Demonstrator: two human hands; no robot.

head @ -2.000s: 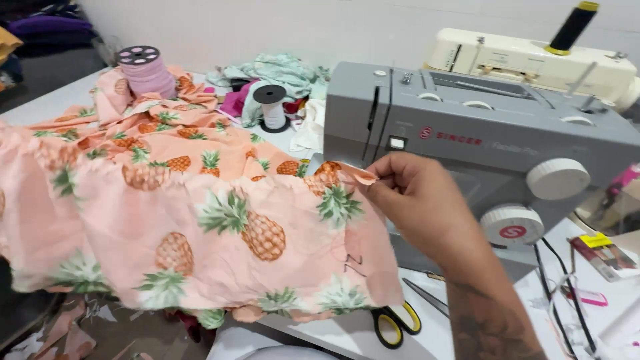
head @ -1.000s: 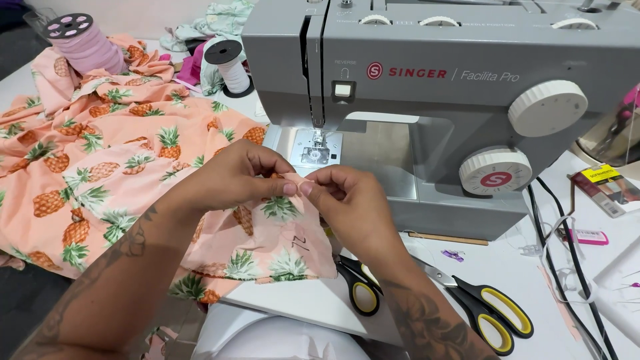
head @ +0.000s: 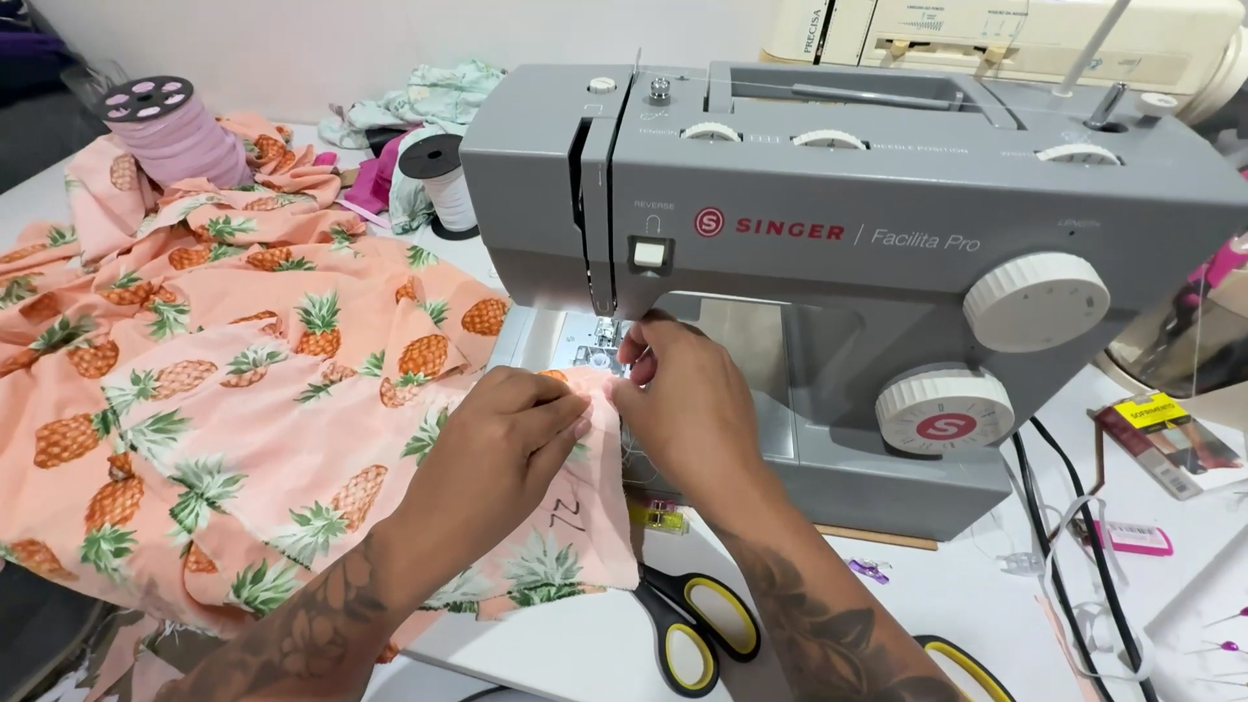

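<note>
A grey Singer sewing machine (head: 829, 205) stands before me. Peach fabric with a pineapple print (head: 322, 419) spreads over the left of the table, its edge reaching the presser foot (head: 603, 341). My left hand (head: 502, 444) pinches that edge just in front of the foot. Close beside it, my right hand (head: 687, 390) is at the needle area, its thumb at the fabric's edge; whether its fingertips hold fabric or thread cannot be told. Handwritten marks show on the fabric near its corner.
Black and yellow scissors (head: 697, 629) lie below the machine, with a second pair (head: 965, 668) partly in view. A pink spool (head: 180, 136) and a white spool (head: 444, 185) stand behind the fabric. Black cables (head: 1063, 546) run at the right. A cream sewing machine (head: 1033, 49) stands behind.
The fabric, held up two seconds ago, now lies on the table with its edge at the presser foot. Both hands have moved to the needle area. The view has shifted.
</note>
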